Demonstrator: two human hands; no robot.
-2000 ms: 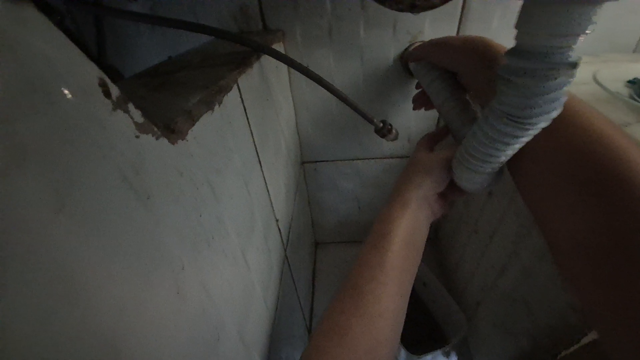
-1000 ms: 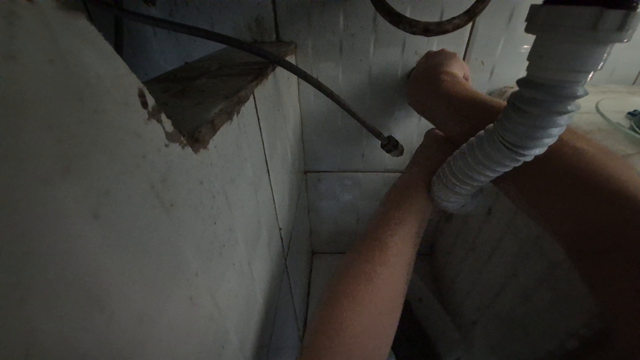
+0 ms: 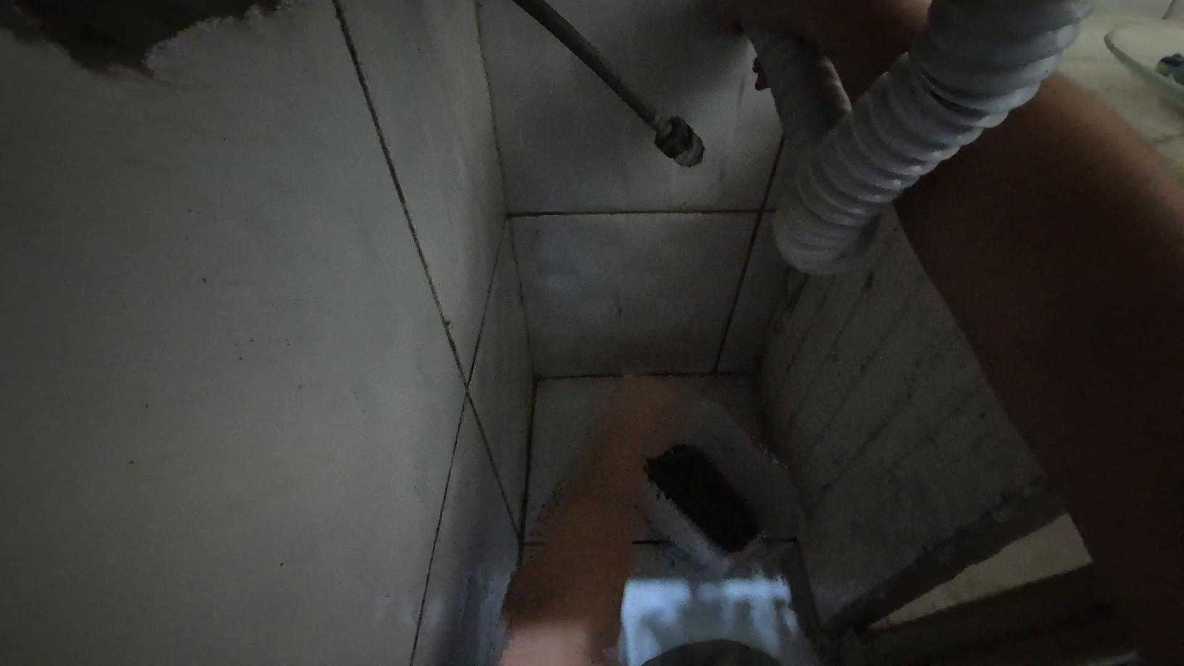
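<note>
A pale corrugated drain hose [image 3: 925, 129] hangs from the upper right, bends at its low point and rises again toward the back wall. My right hand [image 3: 814, 23], cut by the top edge, is around the hose's rising far part; fingertips show at its left side, and the near part hides some of the hand and forearm. My left arm [image 3: 592, 518] is a blurred, smeared shape low in the middle; its hand cannot be made out. A flexible supply hose [image 3: 601, 69] with a metal nut [image 3: 680, 141] hangs left of the drain hose, touched by neither hand.
Tiled walls [image 3: 277, 305] close in on the left, back and right. Broken, dark edging [image 3: 139, 37] is at the top left. Low in the corner lies a pale object with a dark opening [image 3: 708, 495], partly blurred. A glass dish [image 3: 1138, 74] sits at the upper right.
My left hand has left the drain hose and that arm has moved down. The right hand stays near the back wall. The view has tilted lower.
</note>
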